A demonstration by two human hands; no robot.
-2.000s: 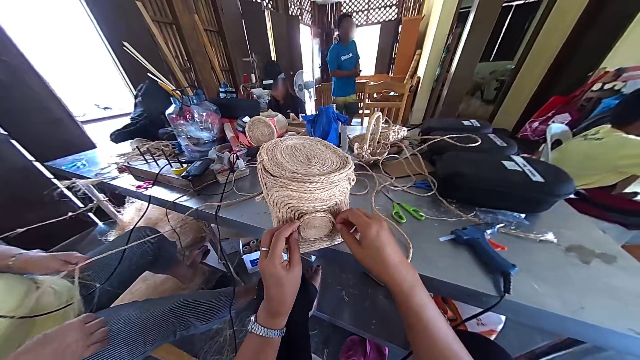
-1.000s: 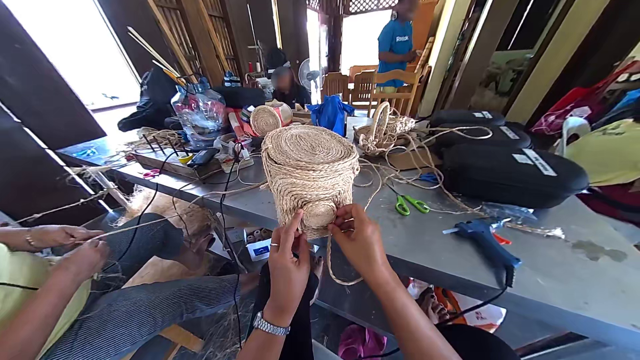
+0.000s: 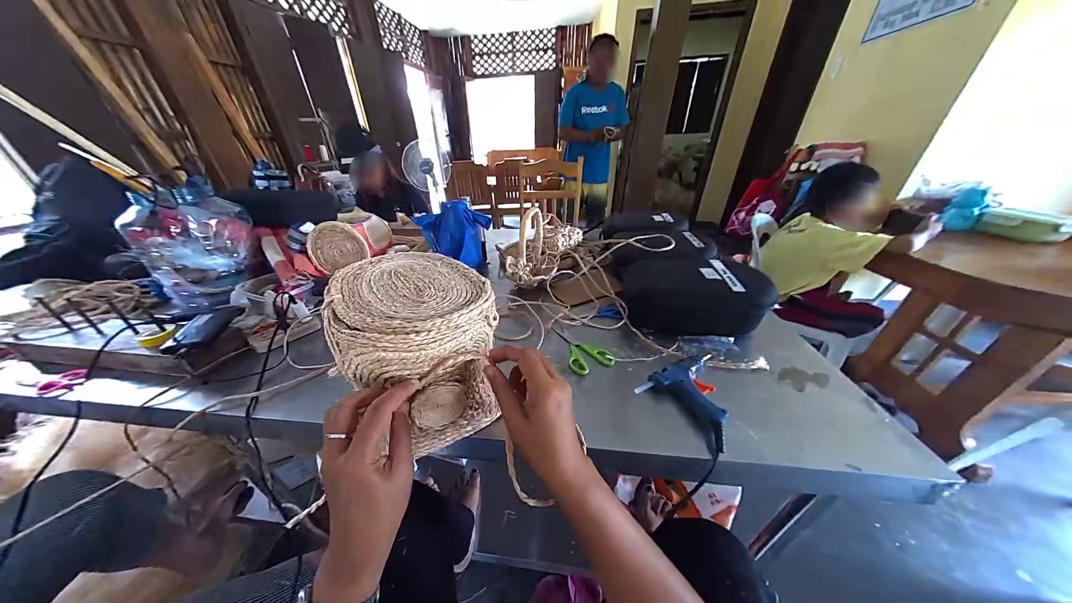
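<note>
A round basket of braided natural fibre (image 3: 410, 314) stands at the near edge of the metal table, its coiled flat face upward. On its near side is a small coiled disc (image 3: 438, 404) within a raised braid edge. My left hand (image 3: 373, 452) pinches the braid just left of the disc with thumb and fingertips. Opposite it, my right hand (image 3: 532, 402) pinches the braid at the upper right of the disc. A loose braid end (image 3: 512, 473) hangs below the right hand. Green-handled scissors (image 3: 590, 358) and a blue glue gun (image 3: 688, 394) lie to the right.
Black cases (image 3: 695, 297), a small handled basket (image 3: 533, 255) and tangled fibre cord lie behind on the metal table (image 3: 804, 435). At the left are a board with upright pegs (image 3: 100, 347) and dark cables. One person stands behind; others sit around.
My fingers have shifted along the braid around the small disc, and the hands are farther apart than a second ago. The view has turned and tilted.
</note>
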